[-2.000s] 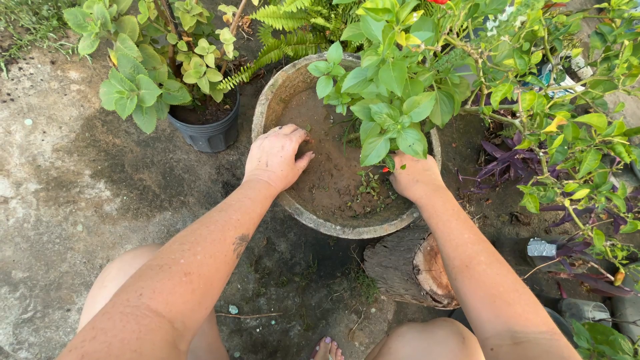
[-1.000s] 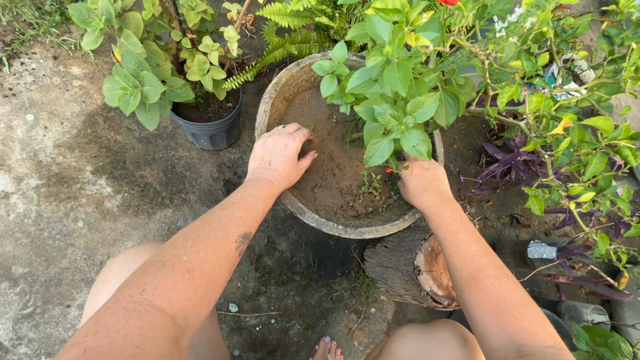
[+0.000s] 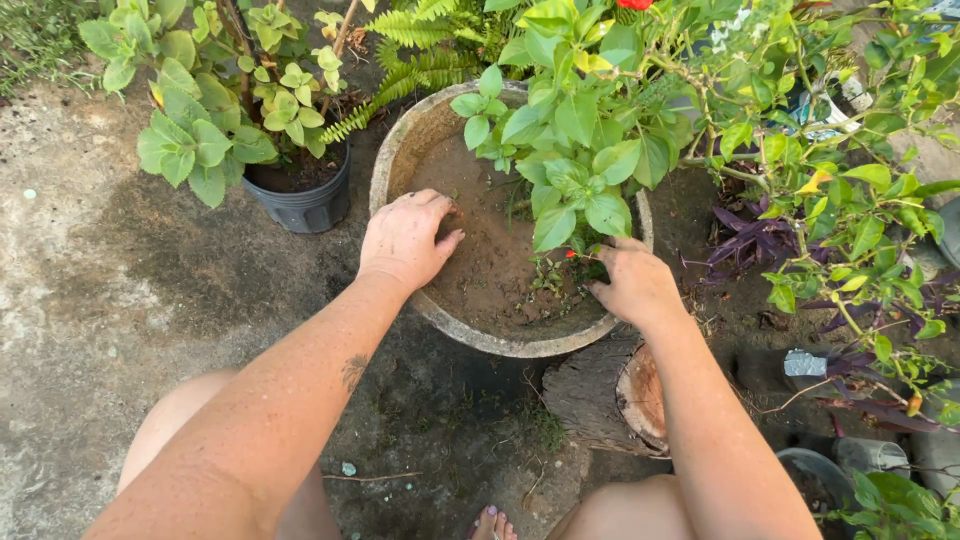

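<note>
A round concrete planter (image 3: 510, 346) holds brown soil (image 3: 480, 247) and a leafy green plant (image 3: 577, 172) that hangs over its right half. My left hand (image 3: 411, 238) rests at the planter's left rim, thumb and fingers apart above the soil, with nothing seen in it. Inside the right rim, my right hand (image 3: 634, 281) reaches under the leaves, thumb and fingers apart; its fingertips are partly hidden, so whether they pinch anything is unclear. Small weeds (image 3: 550, 276) grow in the soil just left of it, near a small red thing (image 3: 571, 254).
A black plastic pot (image 3: 304, 202) with a leafy plant stands to the left. Below the planter's right side lies a cut log (image 3: 600, 397). Chili-like branches (image 3: 847, 217), purple-leaved plants (image 3: 757, 236) and a clear plastic container (image 3: 874, 456) are at the right. A fern (image 3: 420, 71) grows behind.
My right hand has shifted slightly, and its thumb now shows apart from the fingers below the leaves. My left hand stays at the left rim.
</note>
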